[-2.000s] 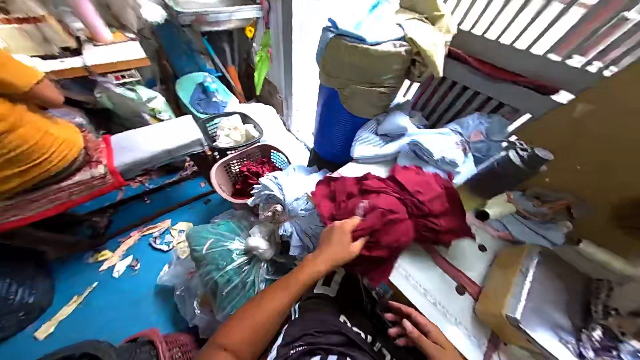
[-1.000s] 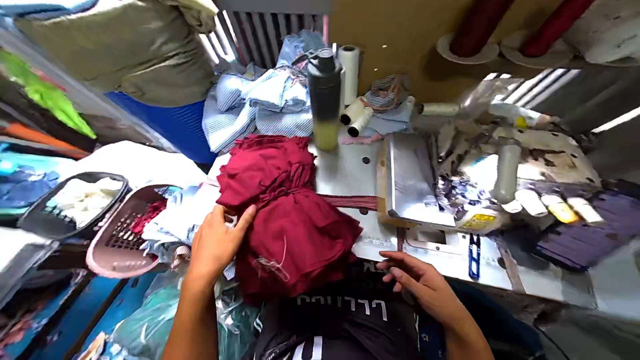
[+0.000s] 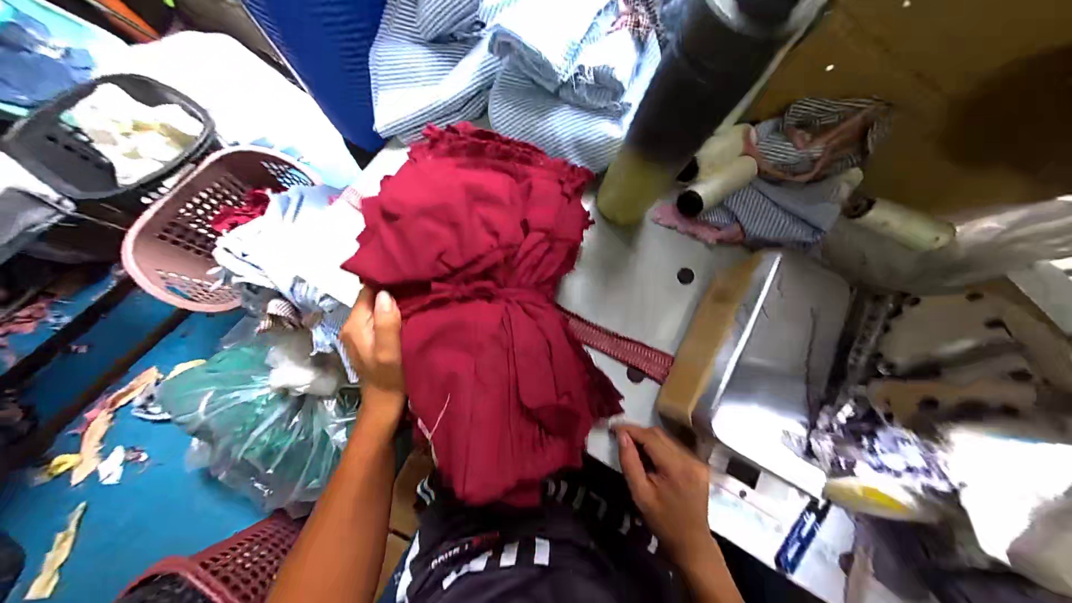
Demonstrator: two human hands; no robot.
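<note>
A bundle of dark red fabric [image 3: 494,335], gathered at its middle by a band of the same cloth, lies on the white worktable edge and over my lap. My left hand [image 3: 377,343] is at the bundle's left side, thumb up against the cloth; its other fingers are partly hidden, so whether it grips is unclear. At the lower right edge of the bundle is my right hand [image 3: 657,469], fingers curled with thumb and forefinger near the cloth; whether they pinch it cannot be made out. A loose pale thread [image 3: 438,419] hangs on the bundle's lower left part.
Striped blue-white cloth [image 3: 536,75], a dark bottle [image 3: 678,109] and thread cones [image 3: 720,184] stand behind. A metal-topped machine part [image 3: 779,335] is at right. Left are a pink plastic basket [image 3: 180,230], a grey basket [image 3: 126,134] and a plastic bag of green material [image 3: 260,419].
The view has swung from the aisle to the worktable and come closer. The red bundle, spread loosely two seconds ago, now lies upright before me. My right hand has come to the bundle's lower right edge.
</note>
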